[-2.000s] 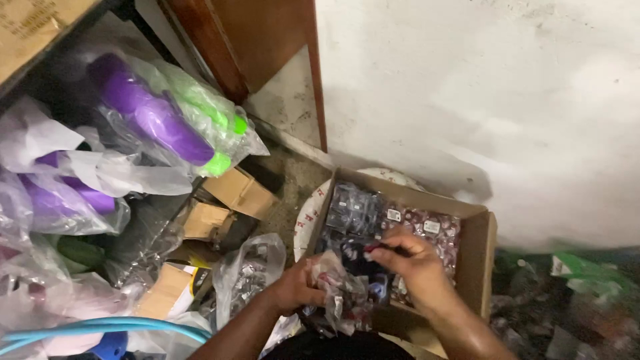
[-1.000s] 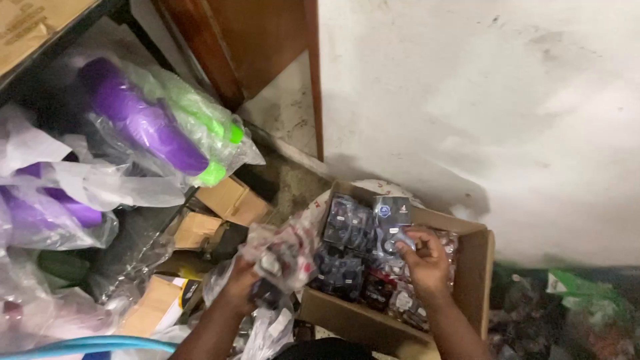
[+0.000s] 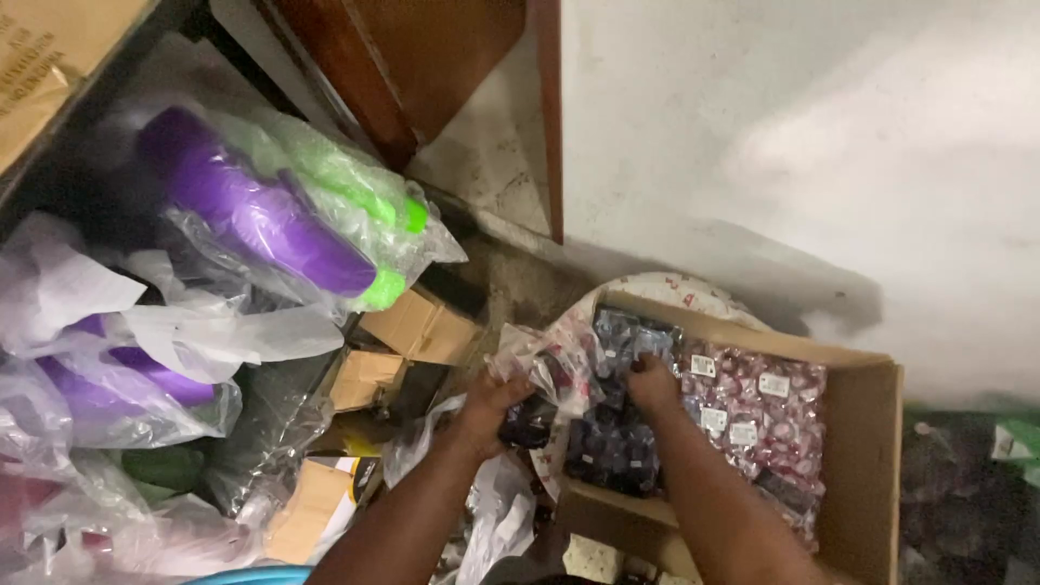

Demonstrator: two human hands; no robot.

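Note:
My left hand (image 3: 487, 406) is closed on a clear plastic bag (image 3: 561, 366) with dark and reddish items in it, left of an open cardboard box (image 3: 861, 439). Inside the box's left half, my right hand (image 3: 650, 386) touches dark plastic-wrapped packets (image 3: 613, 451); its fingertips are partly hidden, so whether it grips one cannot be told. Pink and red wrapped packets (image 3: 764, 406) with white labels fill the box's right part.
Purple and green items in clear plastic (image 3: 260, 219) lie at the left, near small cardboard boxes (image 3: 418, 325). A patterned white sack (image 3: 674, 286) lies behind the box, by a pale wall (image 3: 796, 146). Dark bagged goods (image 3: 942, 487) stand at the right.
A second ago my right hand held up a dark packet with a printed card over the box; now it is lower and farther left, among the dark packets. My left hand still holds the bag.

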